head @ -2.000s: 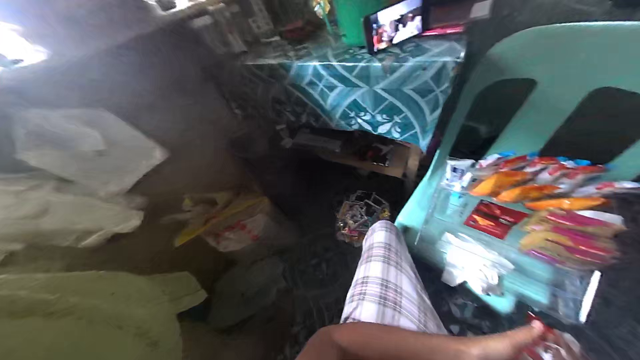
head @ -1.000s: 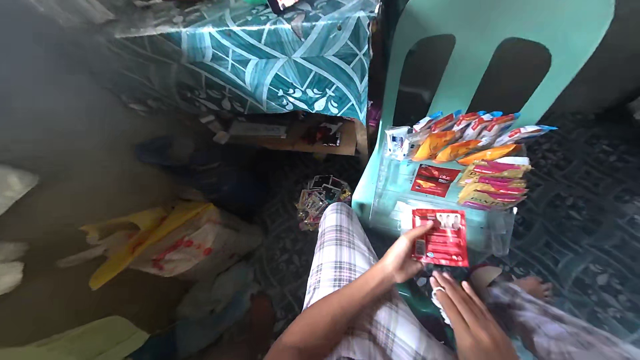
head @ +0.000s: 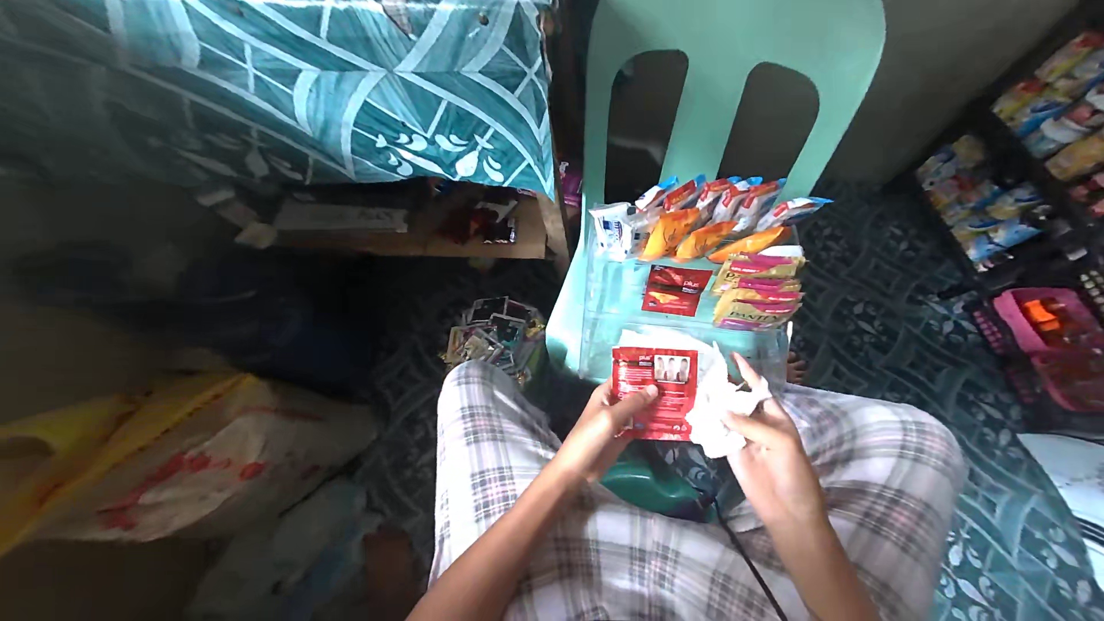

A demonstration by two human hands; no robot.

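Observation:
A red sachet (head: pixel 657 414) is pinched in my left hand (head: pixel 604 427), its printed side up, above my lap. My right hand (head: pixel 768 440) grips a crumpled white tissue (head: pixel 720 405) against the sachet's right edge. Beyond them, on the green plastic chair (head: pixel 733 26), lies a clear plastic tray (head: pixel 621 289). Another red sachet (head: pixel 675 291) lies at its middle. Orange sachets (head: pixel 671 233) and red and blue packets (head: pixel 746 198) stand in rows behind it. Gold and pink sachets (head: pixel 759 297) are stacked at the right, and a white and blue packet (head: pixel 612 228) is at the left.
A table with a teal patterned cloth (head: pixel 345 95) stands at upper left. A container of small packets (head: pixel 496 332) is on the floor by my left knee. A yellow and white sack (head: pixel 216 457) lies left. A pink basket (head: pixel 1048 345) and stocked shelves (head: pixel 992 198) stand right.
My right hand was spread beside the red sachet a second ago; it now holds the white tissue, which lay on the tray's near part two seconds ago. My left hand keeps the sachet. The view has shifted.

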